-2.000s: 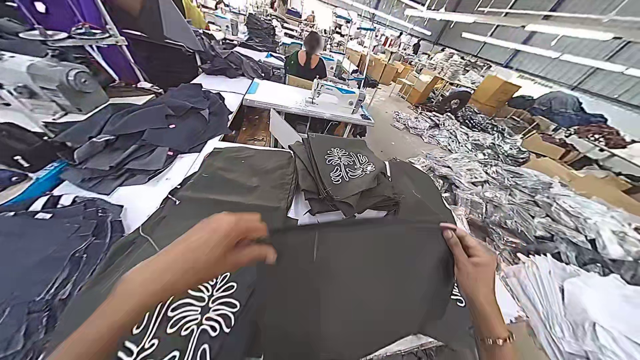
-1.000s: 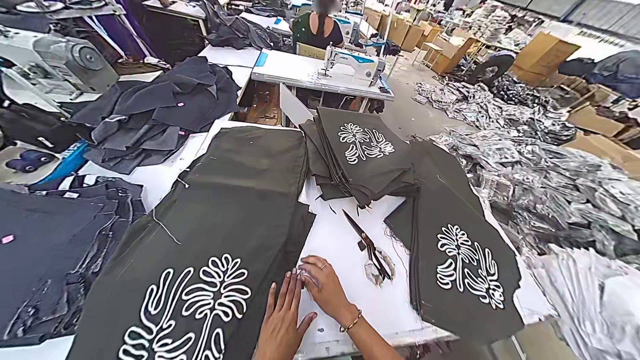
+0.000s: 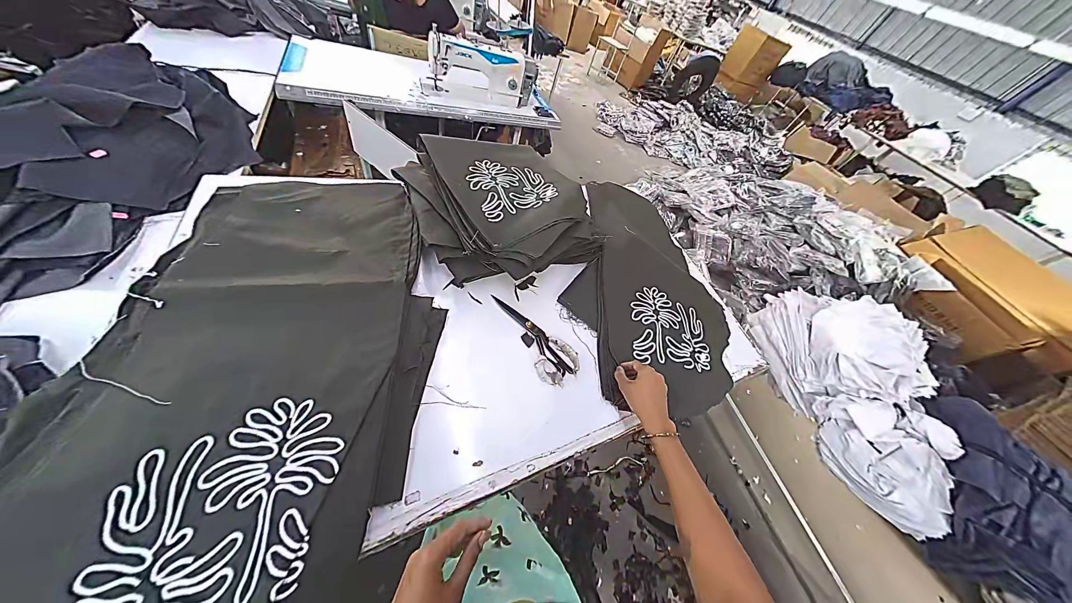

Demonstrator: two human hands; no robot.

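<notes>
My right hand touches the near left edge of a stack of dark fabric panels with white line embroidery; whether its fingers grip the cloth I cannot tell. Low in the view, my left hand hovers off the table's near edge, thumb and fingers apart, holding nothing. Black-bladed scissors, their handles wrapped in pale material, lie on the white tabletop between the panel stacks. Long dark panels with a large white plant motif cover the left side. A smaller embroidered stack sits behind the scissors.
A white sewing machine stands on a table ahead, with a person behind it. Dark cut fabric is heaped at left. On the right are bundled white cloth, plastic-wrapped goods and cardboard boxes.
Two seconds ago both hands were over a dark panel; one second ago they were together at the table's near edge. My right hand has since moved right to the embroidered stack, and my left hand is lower.
</notes>
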